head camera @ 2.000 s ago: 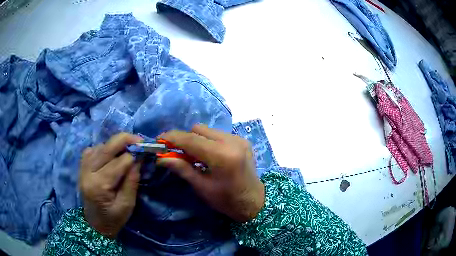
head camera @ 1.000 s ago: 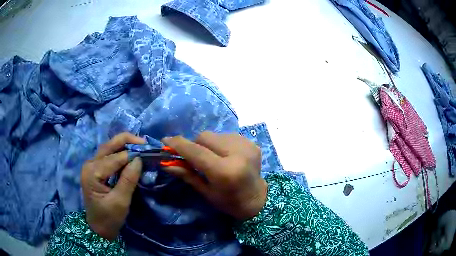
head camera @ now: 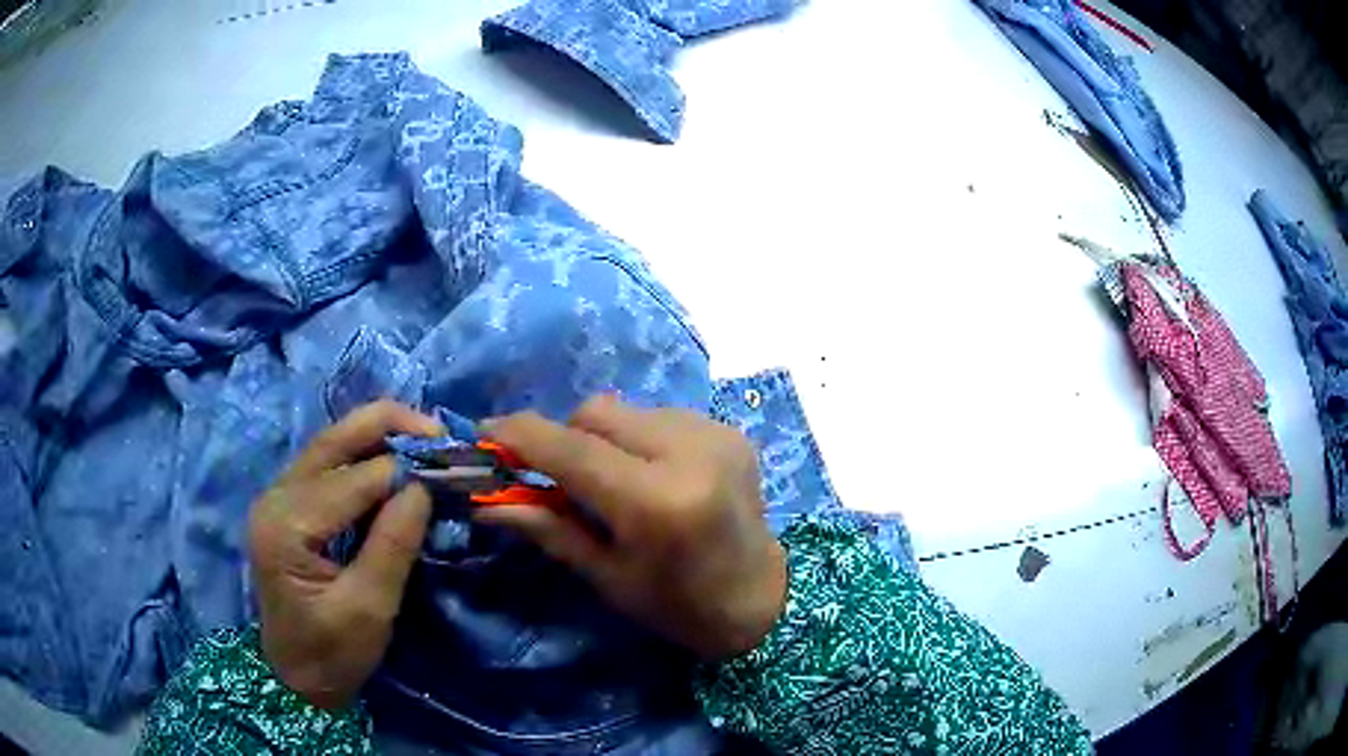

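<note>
A blue denim jacket [head camera: 577,310] with a paler pattern spreads over the left and near part of the table. My left hand [head camera: 333,554] pinches a small folded edge of it between thumb and fingers. My right hand [head camera: 658,517] holds orange-gripped thread snips [head camera: 510,495], their blades pointing left at the pinched edge, close to my left fingertips. Whether the blades touch the cloth is hard to tell. A patterned denim part with a metal button [head camera: 754,399] shows beyond my right hand.
White table [head camera: 887,296]. Other denim pieces lie at the far side [head camera: 606,67], far right [head camera: 1101,111] and right edge [head camera: 1308,296]. A red-and-white checked cloth item [head camera: 1205,392] with ties lies at the right.
Both hands stay close together at the same edge, shifted very slightly right. The snips' blades and orange grips have changed angle a little. The jacket is almost unmoved.
</note>
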